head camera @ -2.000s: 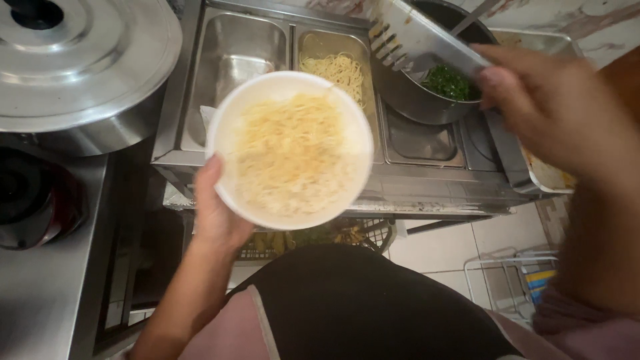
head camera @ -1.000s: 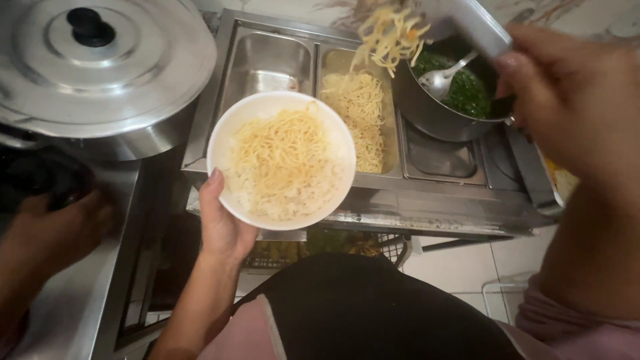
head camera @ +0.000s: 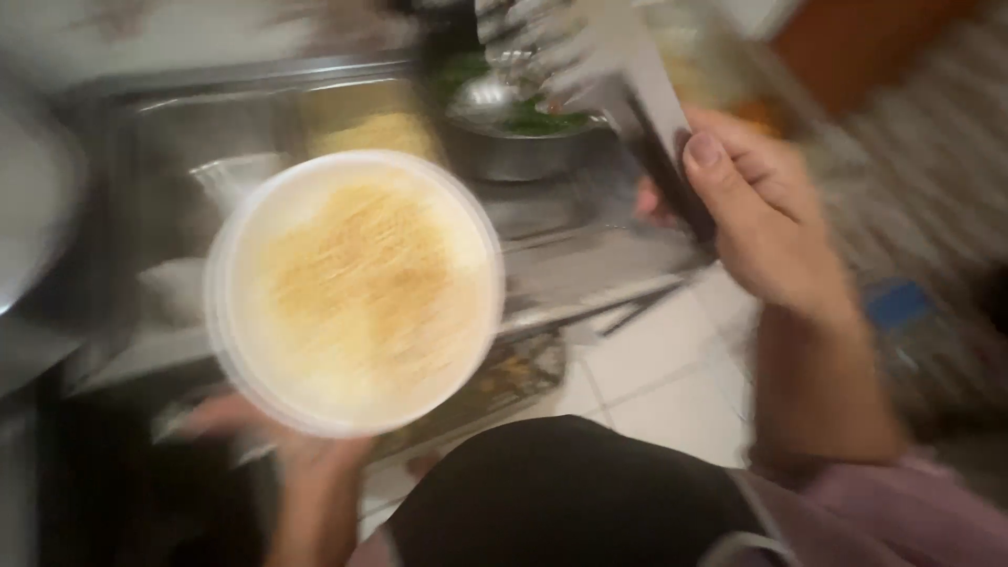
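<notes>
A round white bowl (head camera: pixel 476 291) of noodles (head camera: pixel 362 268), with paler food under them, rests on my left hand (head camera: pixel 307 449), which supports it from below. My right hand (head camera: pixel 764 205) is closed around metal tongs (head camera: pixel 650 118) with toothed ends, held up at the upper right. The tong ends are blurred, and whether anything is between them I cannot tell. Behind them stands a metal pot (head camera: pixel 520 157) with chopped greens (head camera: pixel 543 118) and a spoon (head camera: pixel 484 101). More noodles (head camera: pixel 378 134) lie in a steel pan beyond the bowl.
A steel counter (head camera: pixel 583 276) with inset pans runs across in front of me. A large metal pot (head camera: pixel 31 189) is at the left edge. Below the counter a basket (head camera: pixel 520 370) holds something unclear, above white floor tiles (head camera: pixel 669 402). A blue item (head camera: pixel 898 303) lies at the right.
The view has swung to the right and is blurred. The noodles hanging from the tongs one second ago are not plainly visible now. The other person's hand at the left has left the view.
</notes>
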